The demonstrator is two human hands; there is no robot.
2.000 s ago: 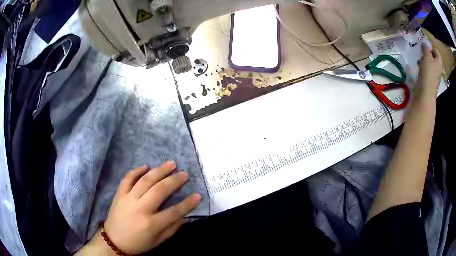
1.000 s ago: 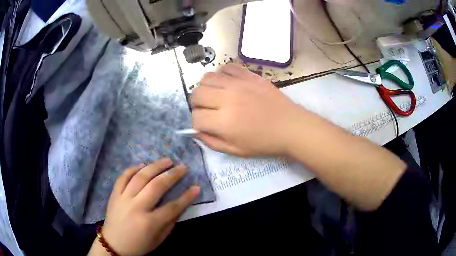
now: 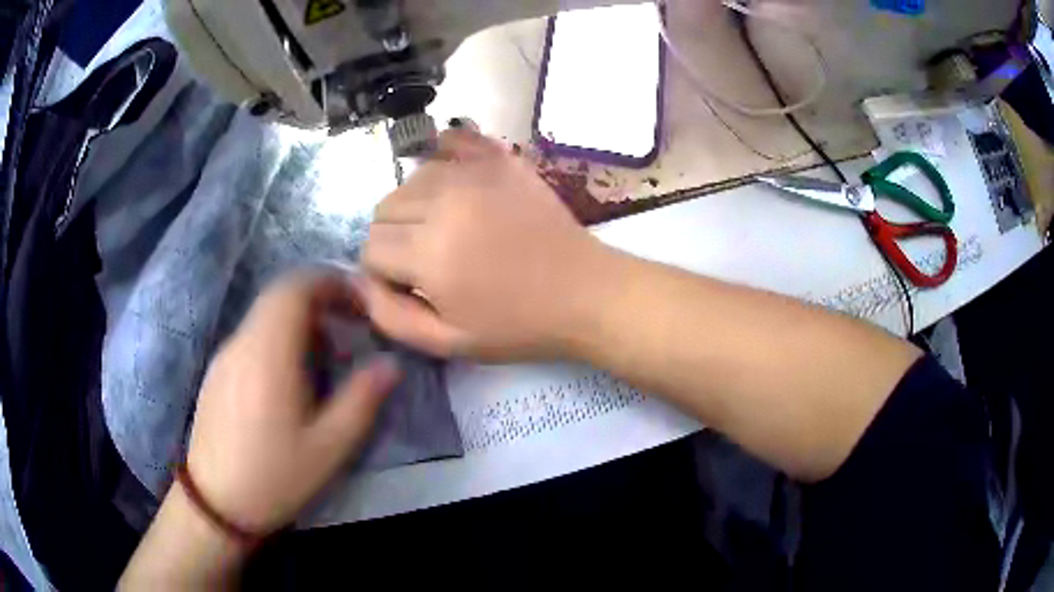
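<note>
The mottled grey-blue panel lies on the machine bed and table, its upper end under the needle area. My right hand is over its right edge, fingers bent and pinched together. A small blurred white piece, perhaps a label, shows at the fingertips where both hands meet. My left hand is blurred, raised off the panel's lower part, with thumb and fingers curved towards my right fingertips. What its fingertips hold is hidden. The panel's lower corner lies flat below the hands.
The off-white machine head and ribbed knob are just above my right hand. A lit smartphone lies on the bed. Scissors with green and red handles and a thin black cable are at right. Dark garment pieces hang at left.
My right hand came from the far right to the panel with a small white piece, then moved a little left. My left hand has lifted from the panel and moved up to meet it.
</note>
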